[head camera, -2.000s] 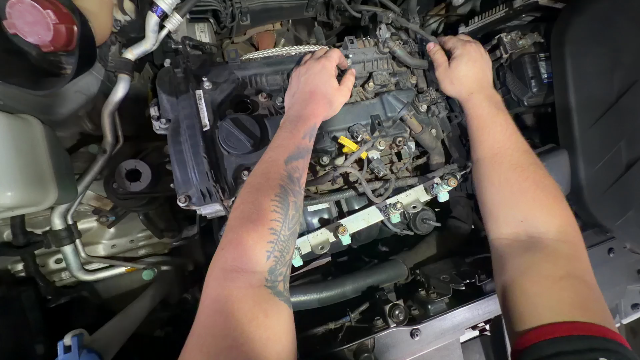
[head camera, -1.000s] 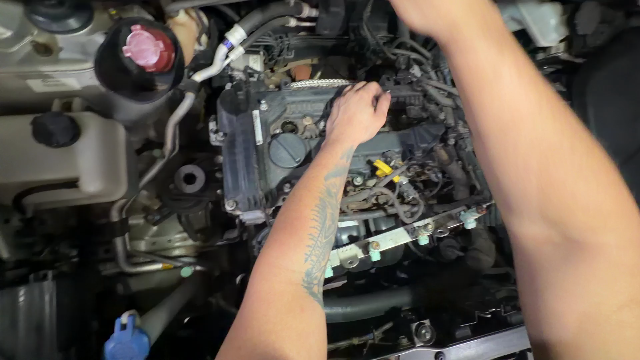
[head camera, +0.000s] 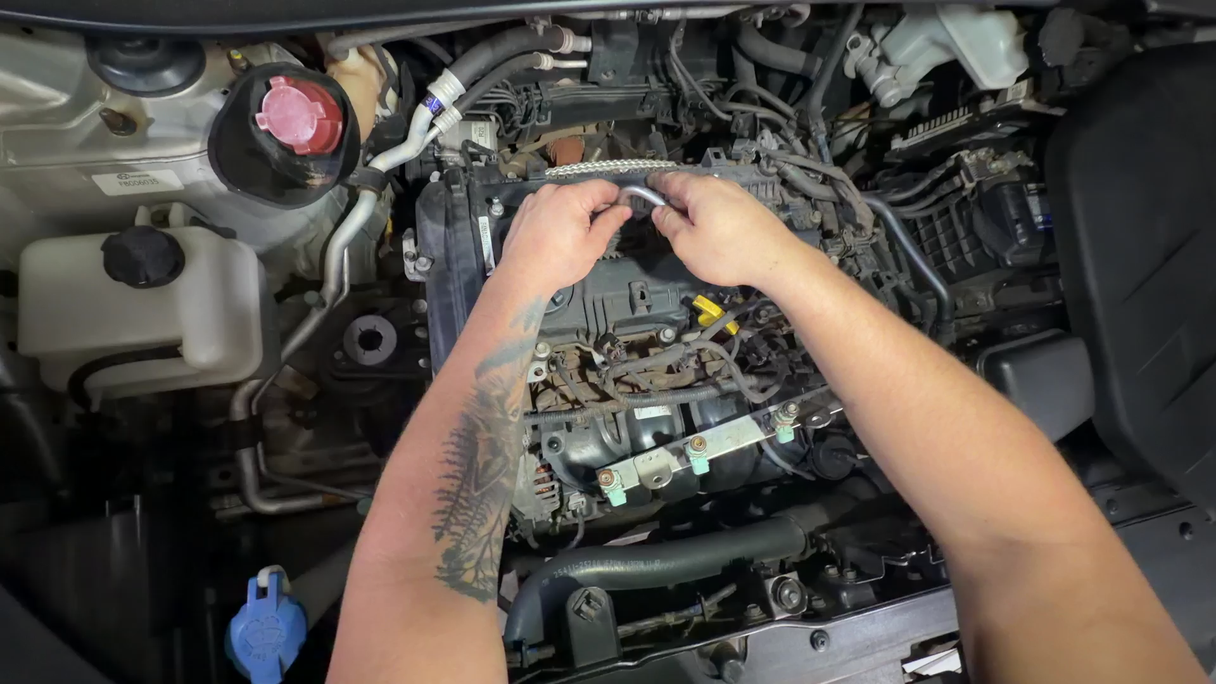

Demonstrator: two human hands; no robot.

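Note:
A short, curved metal pipe (head camera: pixel 643 195) spans the gap between my two hands over the top of the engine. Its left end meets the fingers of my left hand (head camera: pixel 562 228), and its right end lies between the thumb and fingers of my right hand (head camera: pixel 719 226). Both ends are hidden by fingers. Beneath the hands is the black plastic engine cover (head camera: pixel 608 299). A braided metallic strip (head camera: pixel 608 168) runs just behind the fingertips. The yellow dipstick handle (head camera: pixel 714 313) and the metal fuel rail with green-tipped injectors (head camera: pixel 731 437) are nearer to me.
At left are a white coolant reservoir (head camera: pixel 142 304), a red cap (head camera: pixel 299 116) and a metal air-conditioning line (head camera: pixel 337 256). A thick black radiator hose (head camera: pixel 665 565) crosses in front. A blue washer-fluid cap (head camera: pixel 267 627) stands at the lower left. Wiring and hoses crowd the right side.
My right hand, cut off by the top edge one second ago, is now beside my left hand. The metal pipe now shows between them; it was not visible in the earlier frames.

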